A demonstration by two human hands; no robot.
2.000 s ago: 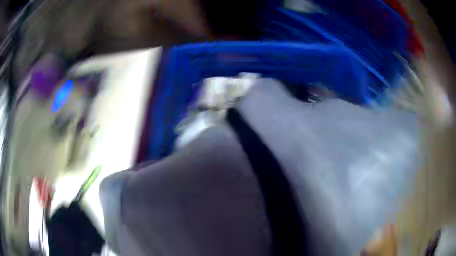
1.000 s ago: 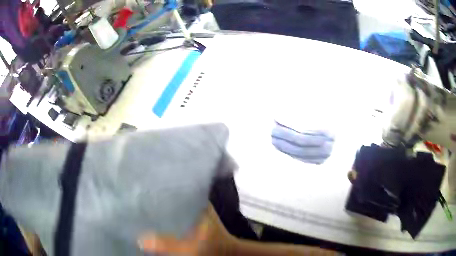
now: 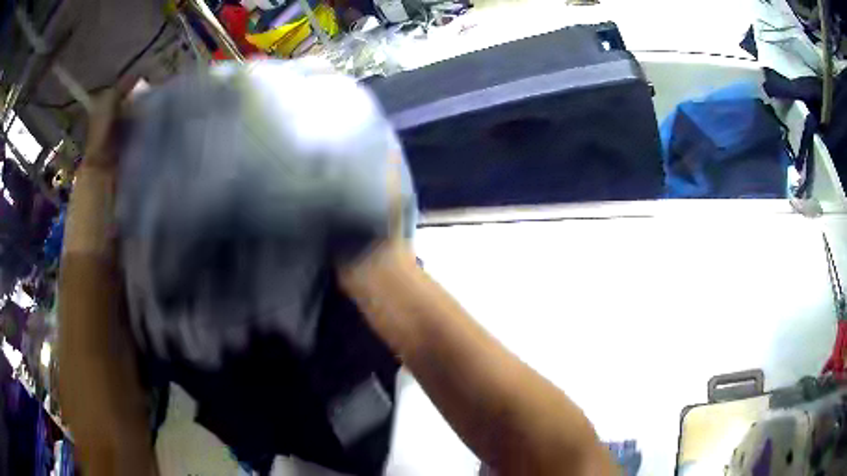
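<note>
A grey fabric bundle [image 3: 260, 195], blurred, is held up at the left between my two hands. My left hand [image 3: 111, 116] is on its far left side, small and blurred. My right hand [image 3: 381, 256] grips its right side, with the fingers partly hidden along the edge. Dark fabric [image 3: 269, 400] with a small pale patch hangs or lies just below the bundle; I cannot tell if it is attached.
Long dark panels with a grey band [image 3: 529, 149] lie behind the white table [image 3: 557, 279]. A blue bag with dark cloth [image 3: 724, 139] is beside them. Part of a sewing machine [image 3: 724, 428] is at the lower right. Yellow and red items [image 3: 293, 33] are at the back.
The view has swung to the right of the grey bundle, showing the dark panels more fully. The bundle is now higher, with both hands on it. The pale pieces and black stack are out of view.
</note>
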